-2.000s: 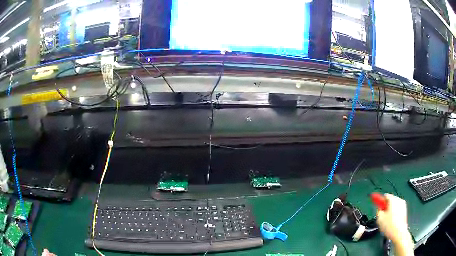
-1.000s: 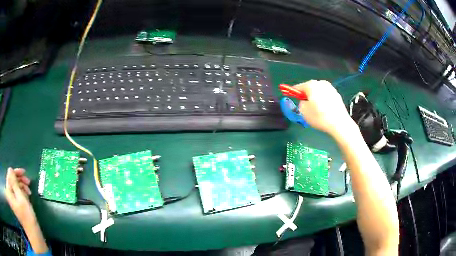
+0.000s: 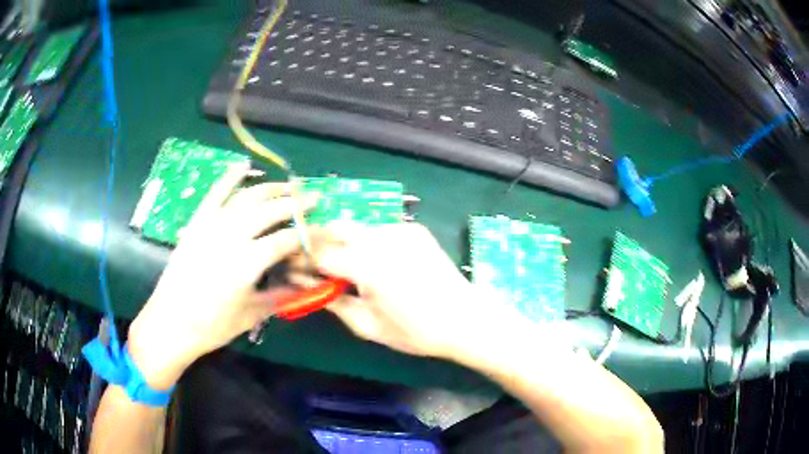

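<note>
My left hand (image 3: 217, 266), with a light-blue wrist strap (image 3: 124, 371), and my right hand (image 3: 390, 279) meet at the near-left part of the second green circuit board (image 3: 359, 199). My right hand is closed on a red stick (image 3: 310, 299), which shows between the hands. The yellow-and-grey cable (image 3: 236, 113) runs over the keyboard down to my fingers. My left fingers are bent at the cable and board; what they grip is hidden. Another board (image 3: 188, 184) lies left, partly behind my left hand. Two more boards (image 3: 519, 257) (image 3: 637, 284) lie right.
A black keyboard (image 3: 426, 97) lies behind the boards. A spare blue wrist strap (image 3: 636, 186) is at its right end. A black strapped device (image 3: 729, 239) with cords lies far right. White tape (image 3: 689, 306) is near the right board. More boards (image 3: 55, 55) stand upper left.
The view has turned left and down. My right hand has moved with the red stick from beside the keyboard to the second board. My left hand has come in from the left to meet it.
</note>
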